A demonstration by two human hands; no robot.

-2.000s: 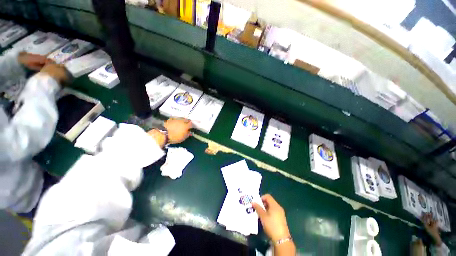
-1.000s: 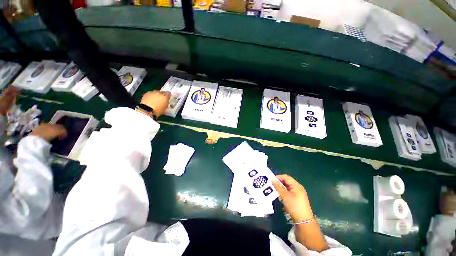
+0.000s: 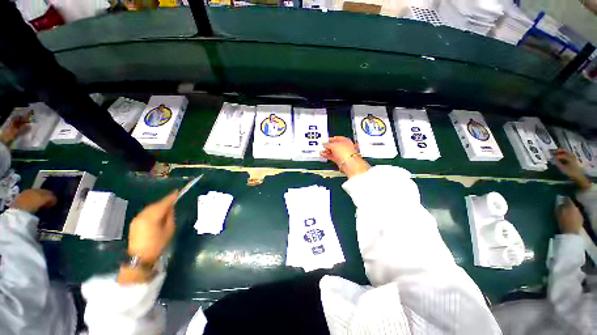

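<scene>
My right hand [image 3: 342,154] reaches to the far row, its fingertips on the lower right corner of a leaflet [image 3: 311,134] with dark round marks, which lies over a white package. My left hand [image 3: 152,229], slightly blurred, is raised above the bench at left and pinches a thin white card [image 3: 190,188], seen nearly edge-on. A loose pile of small white cards [image 3: 213,212] lies to its right. A fanned leaflet pile [image 3: 313,229] lies in front of me. An emblem-faced package [image 3: 273,131] stands left of the leaflet under my right hand.
More white packages [image 3: 373,131] line the far side. White rolls [image 3: 501,230] stand at right. A card stack [image 3: 102,216] and open box [image 3: 62,199] are at left. Neighbours' hands work at both sides. A dark post [image 3: 72,98] slants at left.
The view has turned. My right hand has moved from the leaflet pile to the far row, where a marked leaflet now covers a package. My left hand has drawn back from the row and holds a card.
</scene>
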